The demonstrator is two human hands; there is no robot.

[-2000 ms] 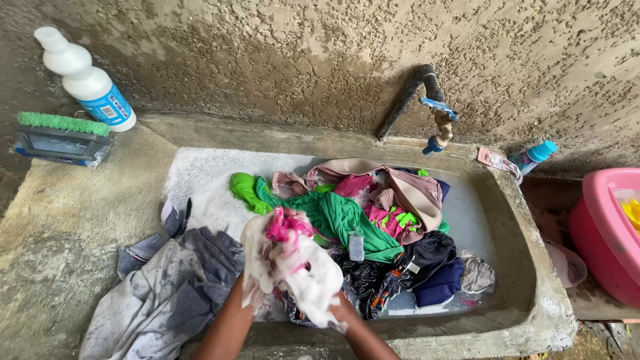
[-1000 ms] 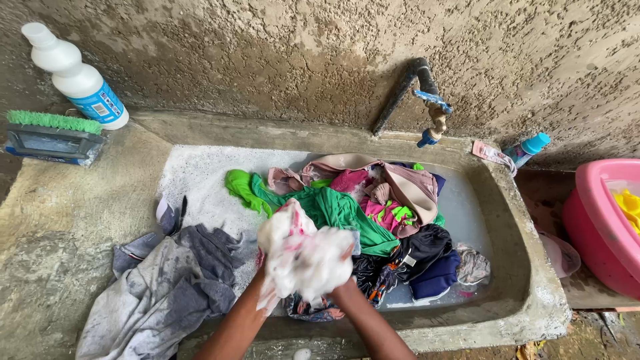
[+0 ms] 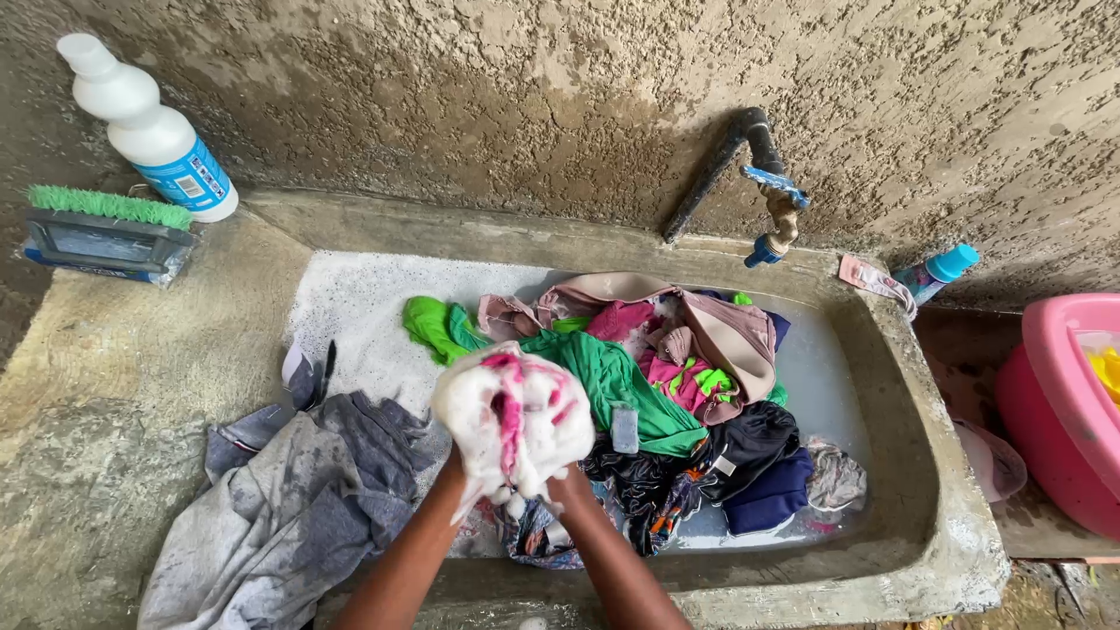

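Thick white suds cover my left hand (image 3: 468, 420) and my right hand (image 3: 564, 429), which are pressed together around a bunched pink cloth (image 3: 509, 416) above the near left part of the concrete sink (image 3: 892, 437). Foam hides most of the fingers. Just right of my hands, a pale blue soap bar (image 3: 625, 430) lies on a green garment (image 3: 604, 376). Mauve (image 3: 731, 341), black (image 3: 757, 437) and navy (image 3: 770, 494) clothes lie heaped in the cloudy water, which is foamy at the left. A wet grey garment (image 3: 271, 507) drapes over the sink's left ledge.
A white bottle with a blue label (image 3: 179, 157) and a green-bristled brush (image 3: 109, 227) stand at the back left. A tap (image 3: 774, 210) juts from the rough wall. At right are a blue-capped bottle (image 3: 936, 271), a small strip of cloth (image 3: 875, 282) and a pink tub (image 3: 1050, 394).
My hands have kept working the sudsy pink cloth; they now sit close together, with a pink strip showing between them. The heap of clothes looks much the same.
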